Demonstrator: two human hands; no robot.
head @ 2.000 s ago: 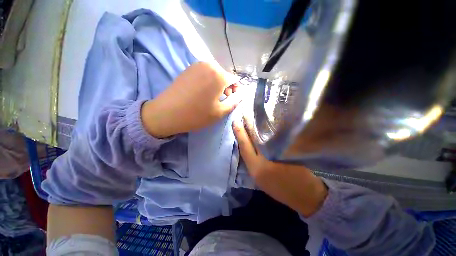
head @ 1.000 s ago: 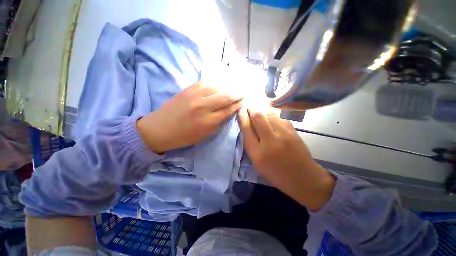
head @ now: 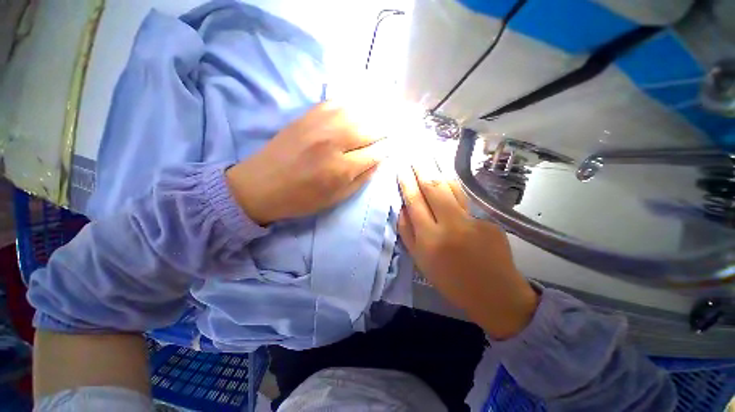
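A light blue garment (head: pixel 161 121) lies heaped on the white table left of the needle area and hangs over the front edge. A flat folded band (head: pixel 338 257) of it runs from my fingertips down over the edge. My left hand (head: pixel 310 165) presses on the cloth, its fingertips in bright glare. My right hand (head: pixel 463 245) lies on the cloth at the band's right side, fingers slightly spread. The sewing machine (head: pixel 564 72), white with a blue stripe, stands above my right hand. The presser foot and needle are lost in the glare.
A curved metal bar (head: pixel 564 245) arcs right of my right hand. Blue lattice baskets stand below the table at the left (head: pixel 197 374) and right (head: pixel 693 382). A printed ruler (head: pixel 83 175) runs along the table's front edge. A small dark object (head: pixel 708 314) lies at the right.
The view has shifted, showing more of the machine head; the curved metal looks thinner. My right hand has moved from under the band's edge onto the cloth, fingers more spread than at first.
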